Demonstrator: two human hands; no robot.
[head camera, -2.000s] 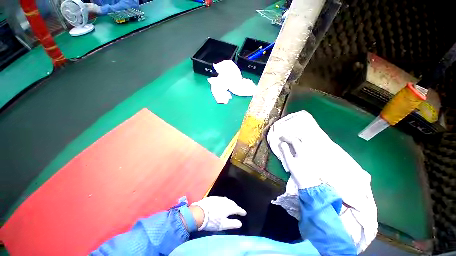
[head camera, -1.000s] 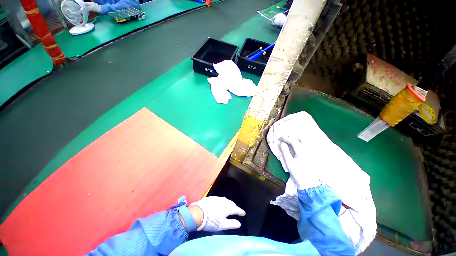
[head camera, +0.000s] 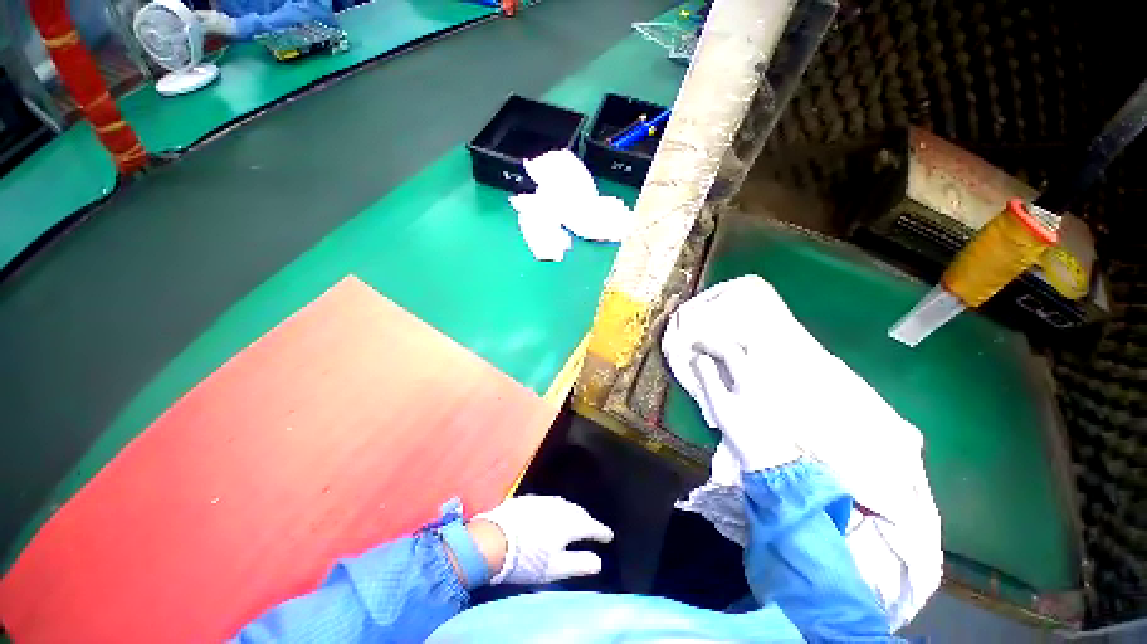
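Note:
My left hand (head camera: 543, 538), in a white glove with a blue wrist band, is low in the middle over a dark gap beside the red mat (head camera: 289, 466). Its fingers are bent and a little apart, and it holds nothing visible. My right hand (head camera: 736, 390), also white-gloved, lies on a large white cloth bundle (head camera: 855, 421) at the booth's front edge. White on white hides whether its curled fingers grip the cloth. The bundle rests partly on the booth's green floor (head camera: 994, 453).
A yellow-orange nozzle (head camera: 994, 258) with a pale tip hangs over the booth floor, before a tan-topped box (head camera: 969, 183). A dirty white post (head camera: 686, 164) divides booth and bench. Two black bins (head camera: 526, 136) and a crumpled white piece (head camera: 560, 208) sit left of it.
The whole view has shifted slightly, so bench items sit a little farther left. Both hands keep their places and poses. A white shape seen behind the post one second ago is gone.

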